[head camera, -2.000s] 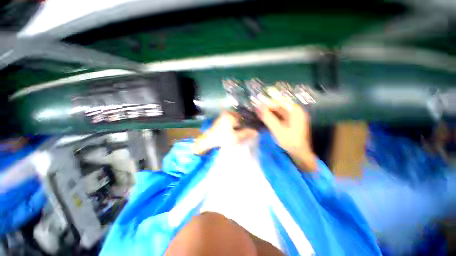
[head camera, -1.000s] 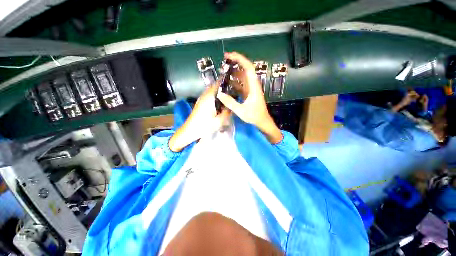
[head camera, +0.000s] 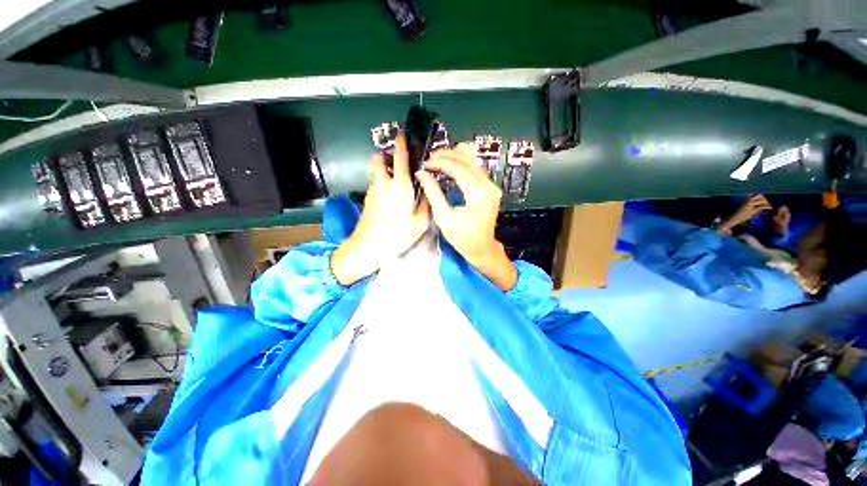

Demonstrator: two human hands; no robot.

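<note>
A black phone housing [head camera: 419, 125] is held upright over the green bench, in front of the board row. My left hand [head camera: 388, 207] grips its left side and lower part. My right hand [head camera: 466, 204] is at its right side, with thumb and fingertips pinched against its edge. Whether a small part is between those fingertips cannot be told. Several silvery phone board assemblies [head camera: 518, 171] lie in a short row behind and beside my hands, partly hidden by them. A black carrier tray [head camera: 245, 157] at the left of the bench holds several more assemblies side by side.
An open black frame [head camera: 562, 111] lies on the bench right of the row. Dark phone parts [head camera: 406, 17] lie on the conveyor belt behind the white edge. A cardboard carton [head camera: 587, 245] stands below the bench. Another worker's blue sleeve [head camera: 699, 256] is at the right.
The view has steadied and shifted slightly. The housing now stands more upright and flatter to view. My right hand has moved from over its top down to its right side.
</note>
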